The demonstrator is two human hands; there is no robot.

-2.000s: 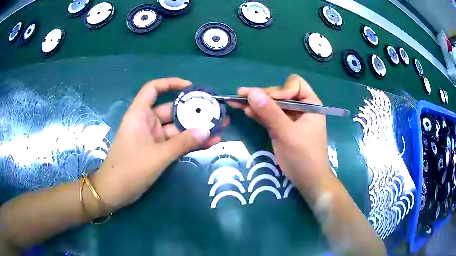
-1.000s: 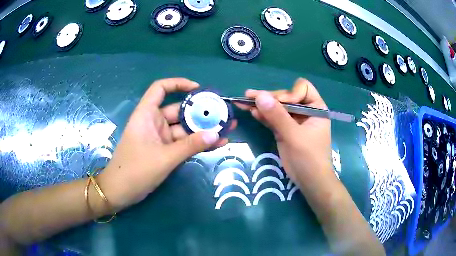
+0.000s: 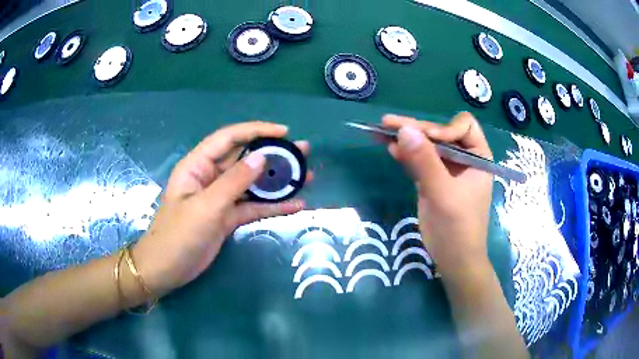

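My left hand [image 3: 203, 196] holds a round disc [image 3: 280, 175] by its edges, the thumb on its face. The disc has a black rim, a white ring and a dark centre with a small hole. My right hand [image 3: 448, 175] holds slim metal tweezers [image 3: 476, 160], their tip pointing left, apart from the disc. No strip can be made out at the tip. Rows of white arc strips [image 3: 368, 280] lie on the green surface below the hands; my right hand hides some of them.
A green conveyor belt [image 3: 294, 73] carrying several discs [image 3: 350, 76] runs across the back. A blue bin [image 3: 581, 231] of discs stands at the right edge, beside dense spare arcs [image 3: 539, 280]. Glaring clear film [image 3: 77, 196] lies at left.
My right hand and the tweezers have moved right, away from the disc. The disc in my left hand has turned, its face now dark inside a white ring. Belt discs have shifted in view.
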